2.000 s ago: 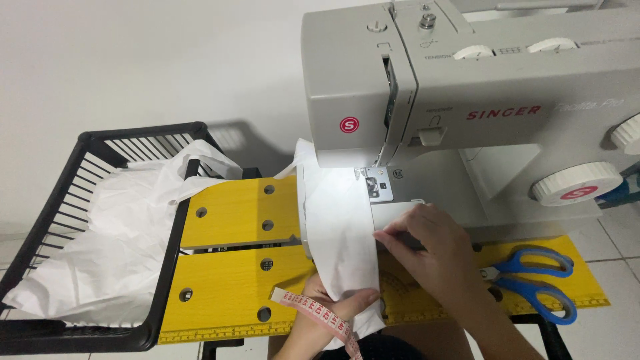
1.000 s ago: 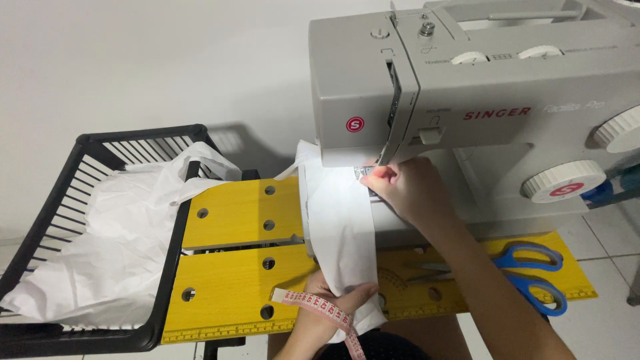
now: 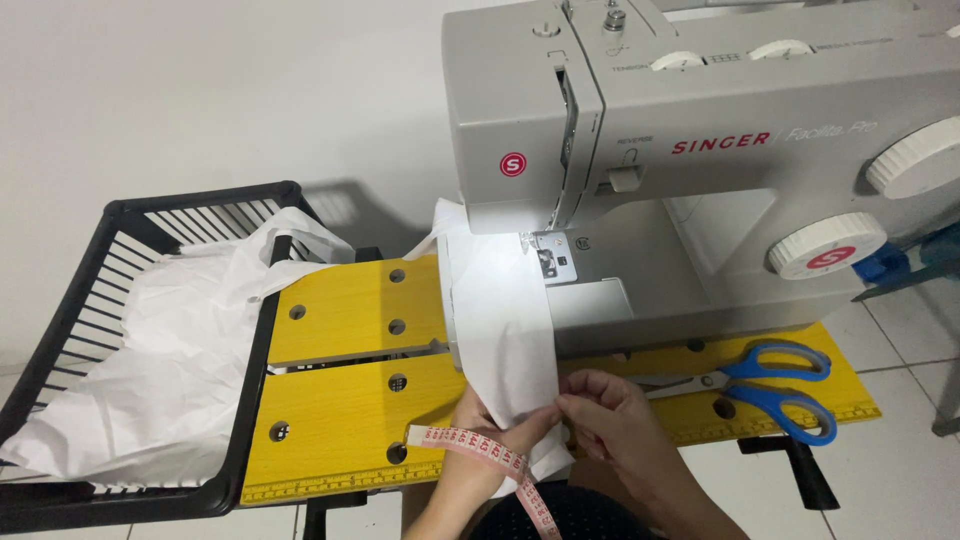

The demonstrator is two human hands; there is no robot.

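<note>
A strip of white fabric (image 3: 510, 322) runs from under the needle area of a grey Singer sewing machine (image 3: 517, 112) toward me. My left hand (image 3: 487, 435) grips its near part, thumb on top. At the fabric's right edge, the fingertips of my right hand (image 3: 600, 412) pinch the cloth close to my left thumb. A pink and white measuring tape (image 3: 480, 442) lies across my left hand and wrist. The metal needle plate (image 3: 555, 259) shows just right of the fabric. The near end of the strip hangs partly behind my hands.
Blue-handled scissors (image 3: 750, 382) lie on the yellow slotted worktop (image 3: 337, 405), right of my right hand. A black basket (image 3: 244, 420) holding white cloth (image 3: 180, 345) stands at the left. The machine's handwheel-like dial (image 3: 829, 247) is at the right.
My right hand was at the needle area one second ago and is now back near my left hand, at the fabric's right edge. My left hand has kept hold of the fabric.
</note>
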